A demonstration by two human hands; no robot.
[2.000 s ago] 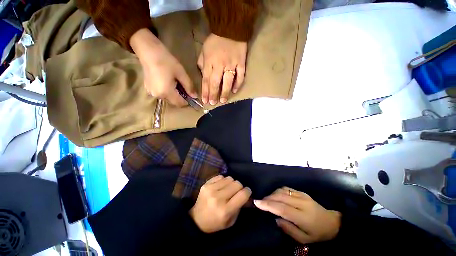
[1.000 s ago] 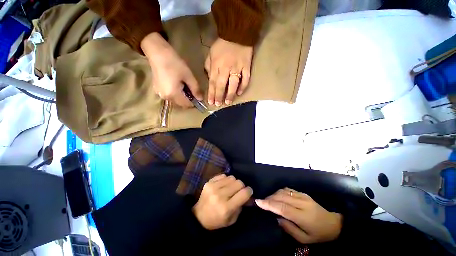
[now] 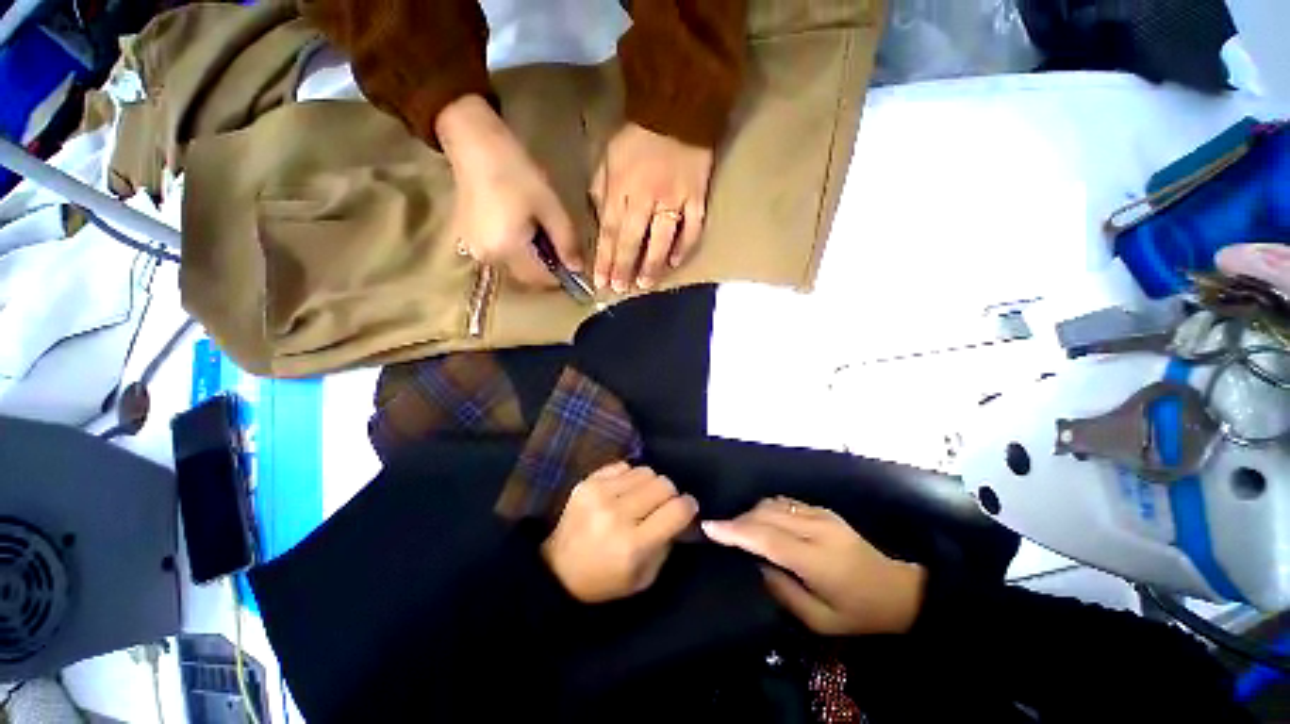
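Observation:
A black fabric panel point(image 3: 665, 361) lies before me and merges with my black sleeves. A brown plaid fabric piece point(image 3: 573, 441) rests on it, with more plaid point(image 3: 450, 399) to its left. My left hand point(image 3: 620, 532) is curled with thumb and fingers pinched on the dark cloth, beside the plaid piece. My right hand point(image 3: 821, 566) lies just to the right, its thumb and fingertips at the same dark edge, which they seem to hold. The fingertips of both hands nearly meet. The pinched edge is mostly hidden by the fingers.
Across from me, another person's hands point(image 3: 654, 205) work on a tan garment point(image 3: 354, 262) with a small dark-handled metal tool point(image 3: 566, 269). The sewing machine head point(image 3: 1118, 474) is at right. A phone point(image 3: 212, 488) and grey fan-grilled box point(image 3: 85, 545) are at left.
The view has shifted, showing more of the machine head and blue items at right. My hands keep nearly the same pinch on the black cloth. The other person's tool remains at the tan edge.

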